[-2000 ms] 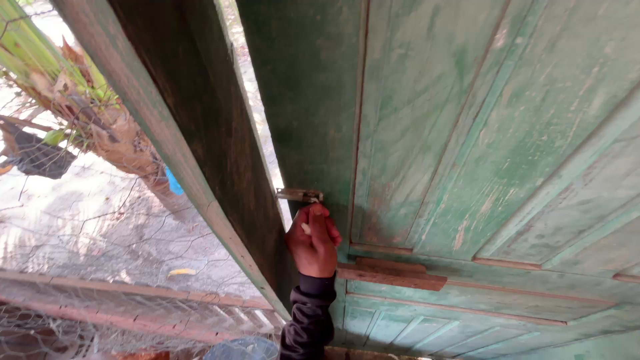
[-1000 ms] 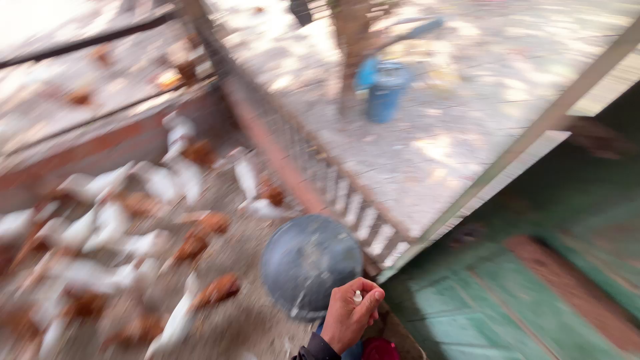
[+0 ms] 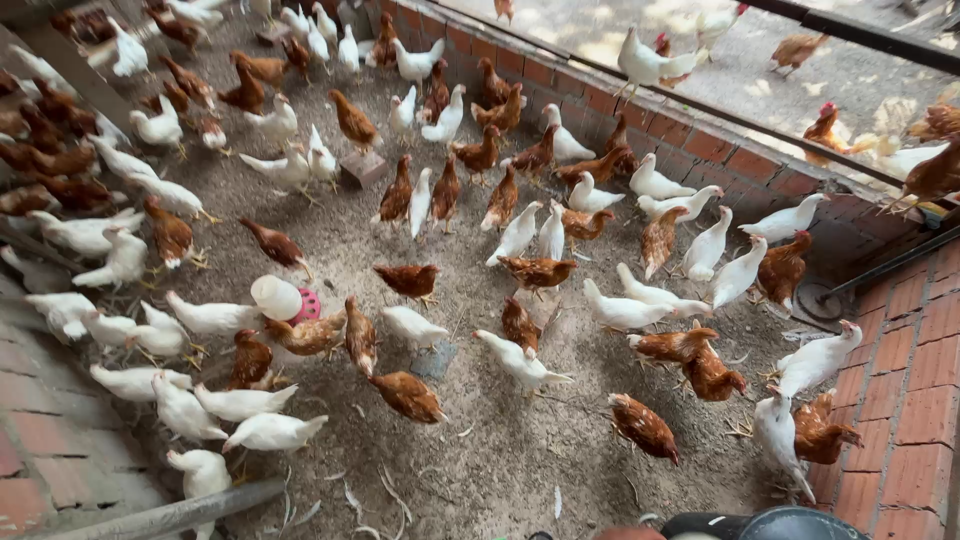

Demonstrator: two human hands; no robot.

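Neither of my hands can be made out in the present head view. A blurred reddish-brown shape [image 3: 630,533] is cut off by the bottom edge, and I cannot tell what it is. Beside it, at the lower right, the top of a dark bucket [image 3: 799,525] shows. Many white and brown hens stand across the dirt floor [image 3: 517,457]. A white drinker or feeder with a pink slotted base [image 3: 277,298] lies on its side among them at the left. A brown hen [image 3: 355,120] stands on a brick block [image 3: 363,169].
Low brick walls [image 3: 919,397] bound the pen at right, lower left and back. A metal pipe [image 3: 180,514] crosses the lower left corner. Dark rails [image 3: 862,34] run above the back wall, with more hens outside. A round lid-like disc [image 3: 819,301] lies near the right corner.
The view has swung far from the green door and its latch to the hen pen. The hand at the latch, later near the bucket with a small white thing, is no longer discernible.
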